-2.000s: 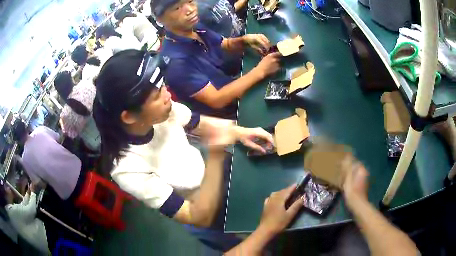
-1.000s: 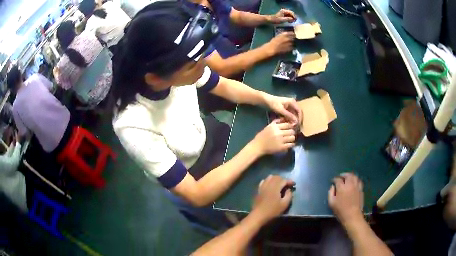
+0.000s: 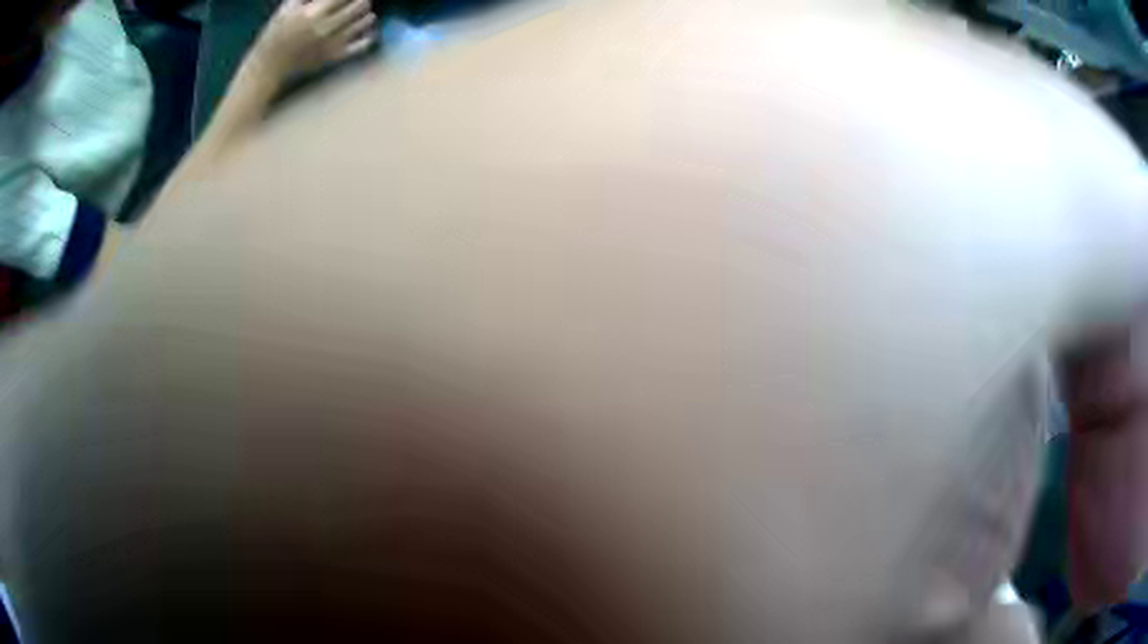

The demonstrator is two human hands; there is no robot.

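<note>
A very large, blurred skin-coloured shape [image 3: 567,289], seemingly a bare hand close to the lens, fills most of the head view. A finger-like part [image 3: 1108,491] hangs at the right edge. I cannot tell whether this is my left hand or my right hand, or whether it holds anything. It hides the bench in front of me, and I see no carton.
At the upper left, a neighbour's hand [image 3: 315,35] and forearm reach over a dark green surface. Their white sleeve with a dark blue cuff [image 3: 83,242] shows at the left edge. Small blurred items lie at the top right.
Both my hands were low over the bench edge; now a hand-like shape covers most of the view. The neighbour appears farther left, and the cartons are no longer visible.
</note>
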